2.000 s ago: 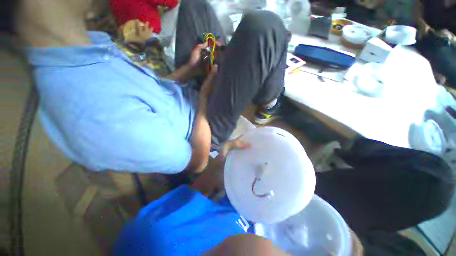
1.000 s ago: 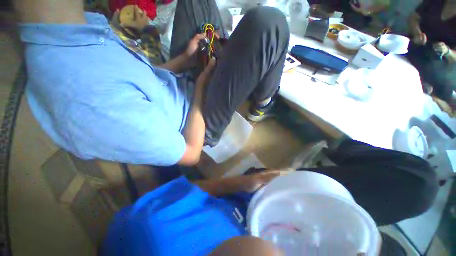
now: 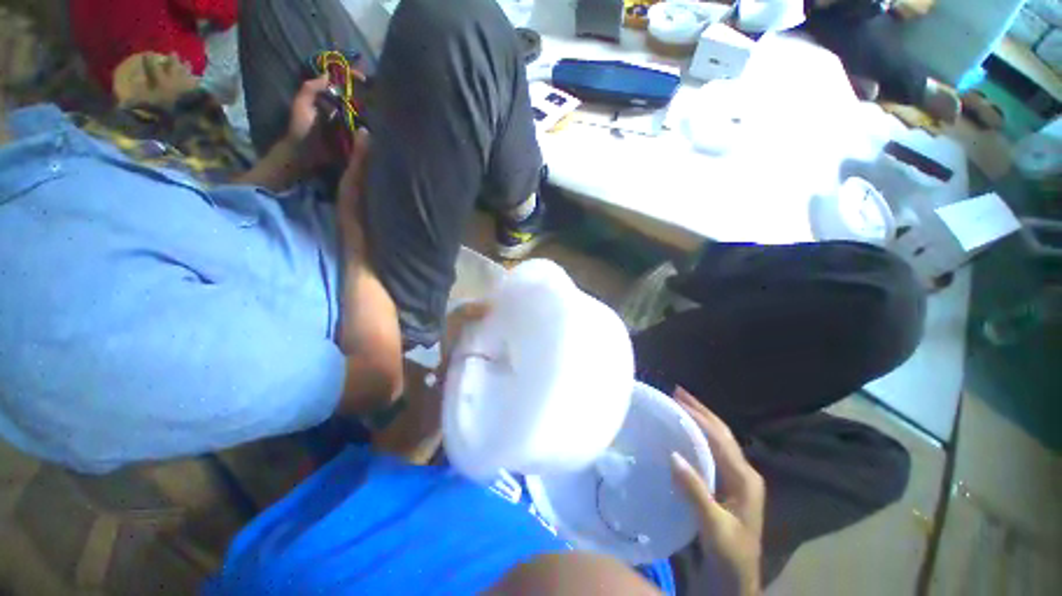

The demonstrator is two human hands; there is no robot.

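My left hand [image 3: 464, 324] holds a white plastic shell [image 3: 557, 373] by its far left side. This shell is tilted, with its deep outer side showing. A thin dark red wire and a small white connector [image 3: 432, 378] hang at its left. My right hand [image 3: 730, 495] grips the right rim of a second white shell [image 3: 681, 512], thumb on the inner side and fingers outside. A short wire curves across its inside beside a small white lump [image 3: 617, 466]. The first shell overlaps and partly hides the second. Most of my left fingers are hidden.
A person in a light blue shirt [image 3: 175, 279] sits close at left, holding a yellow and red wiring bundle [image 3: 338, 87]. A low white table [image 3: 652, 175] ahead bears a dark blue case [image 3: 615, 82], white boxes and round white parts. My black-trousered leg [image 3: 804, 314] lies at right.
The two shells, stacked together a second ago, now show apart and turned, with wires visible. My right hand has come into view on the second shell. The camera view has swung right.
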